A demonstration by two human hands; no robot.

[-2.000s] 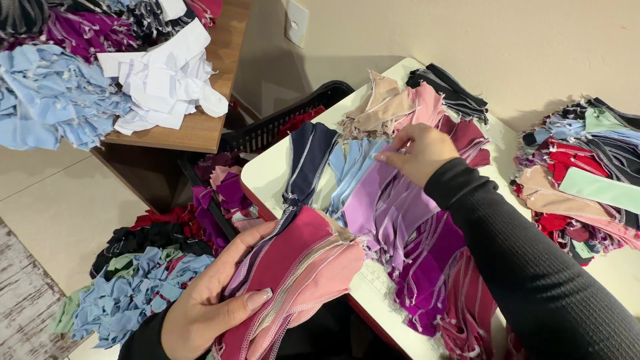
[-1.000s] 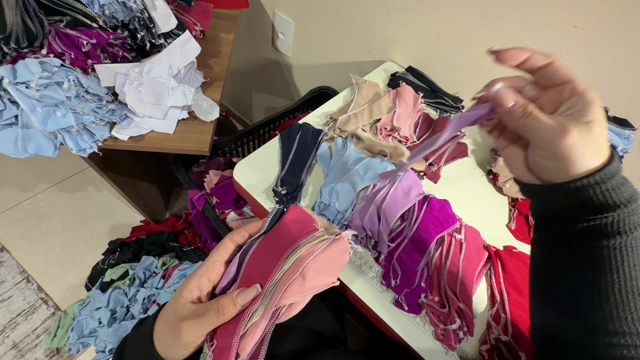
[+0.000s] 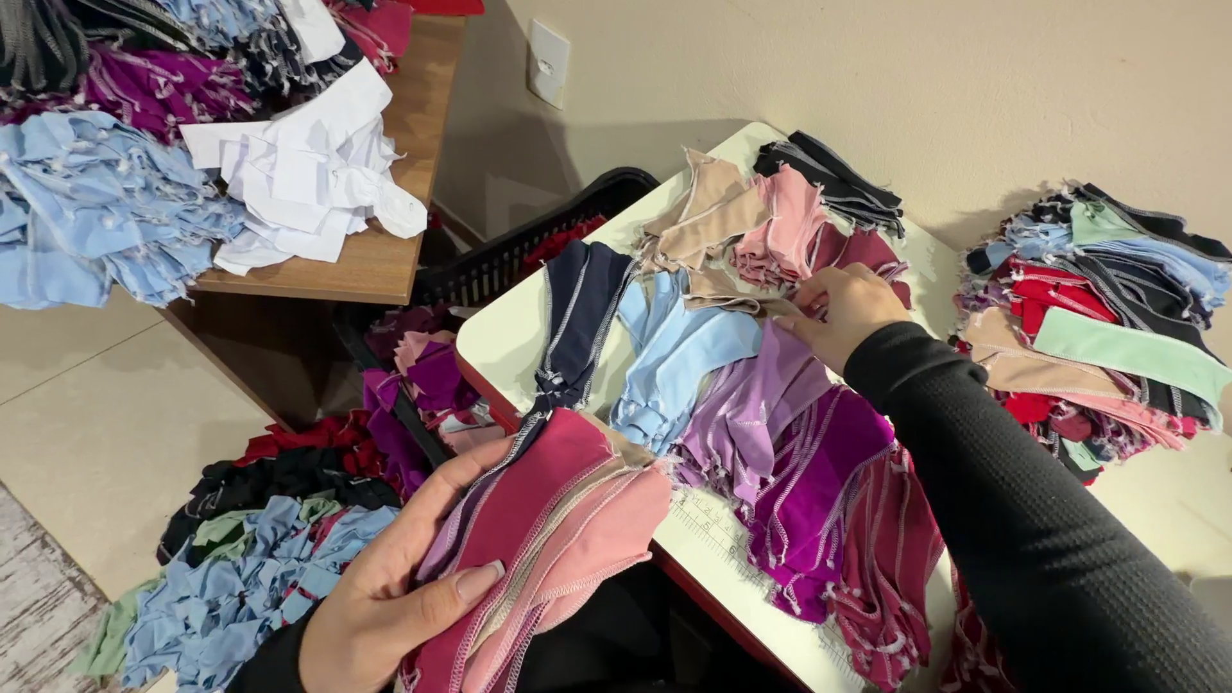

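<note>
My left hand (image 3: 404, 587) holds a layered bundle of fabric strips (image 3: 539, 539), rose on top with pink, beige and lilac edges beside it. My right hand (image 3: 847, 313) reaches over the white table; its fingertips touch the upper end of the lilac strips (image 3: 751, 414), close to a beige strip, and whether they pinch one cannot be told. Around them lie navy strips (image 3: 580, 308), light blue strips (image 3: 683, 356), purple strips (image 3: 818, 491), dark rose strips (image 3: 885, 568), beige strips (image 3: 707, 212), pink strips (image 3: 784, 226) and black strips (image 3: 833, 178).
At the right is a mixed pile of strips (image 3: 1088, 318) with a mint one on top. A wooden table (image 3: 404, 144) at the upper left bears white scraps (image 3: 308, 173) and light blue scraps (image 3: 106, 212). A black plastic basket (image 3: 539, 226) stands between the tables; scrap heaps (image 3: 250, 577) lie lower left.
One second ago my right hand was raised at the right with a lilac strip; it is now down at the lilac strips. My left hand still holds the bundle.
</note>
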